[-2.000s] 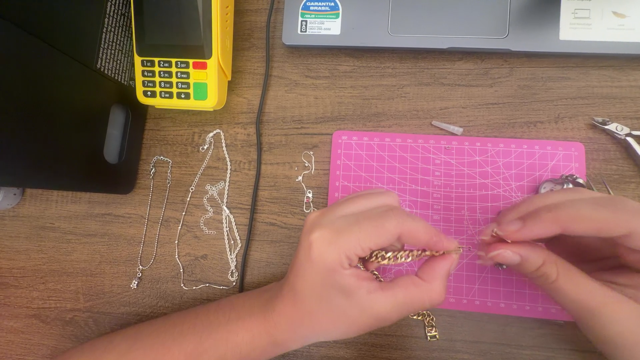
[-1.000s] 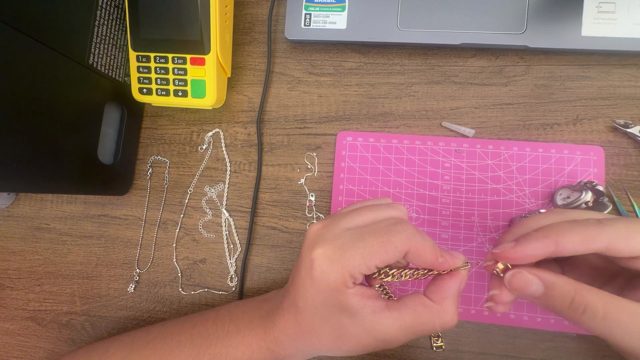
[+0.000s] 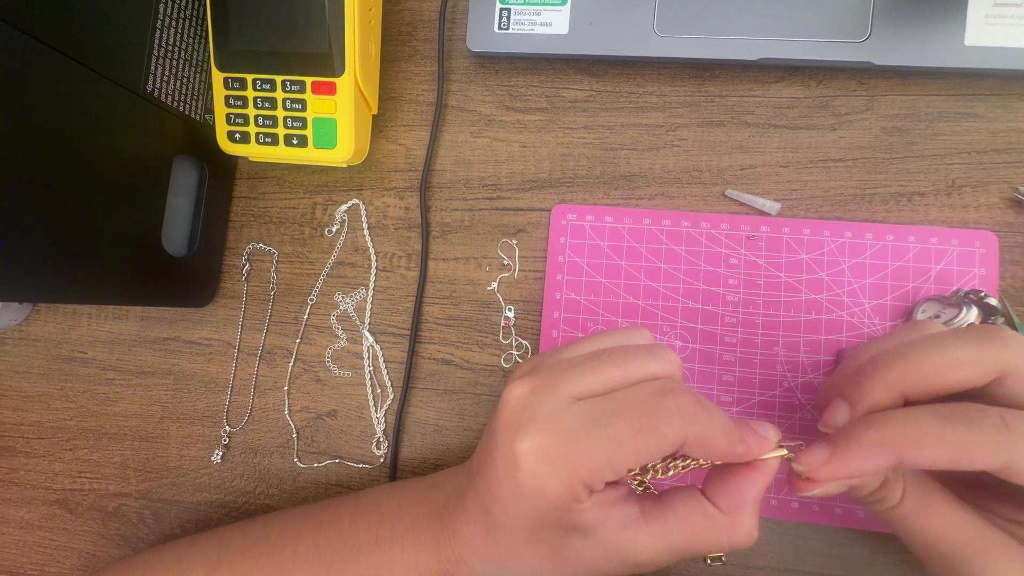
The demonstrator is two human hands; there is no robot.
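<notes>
My left hand (image 3: 608, 448) pinches the end of a gold curb-link chain (image 3: 676, 466) between thumb and forefinger, over the lower part of a pink cutting mat (image 3: 720, 320). A gold end link (image 3: 715, 559) shows below that hand. My right hand (image 3: 920, 432) meets it from the right, its thumb and forefinger closed on a small gold piece (image 3: 792, 448) at the chain's end. The fingers hide most of that piece. Near the mat's right edge, behind my right hand, lies a wristwatch (image 3: 944, 310).
Silver necklaces (image 3: 254, 344) (image 3: 370, 320) and a thin silver chain (image 3: 506, 300) lie left of the mat. A yellow card terminal (image 3: 292, 88), a black cable (image 3: 424, 200), a black device (image 3: 96, 184), a laptop (image 3: 600, 40) and a translucent tapered tip (image 3: 753, 202) surround them.
My right hand has brought the small gold piece against the chain end; one second ago a gap separated them. My left hand keeps its pinch on the chain.
</notes>
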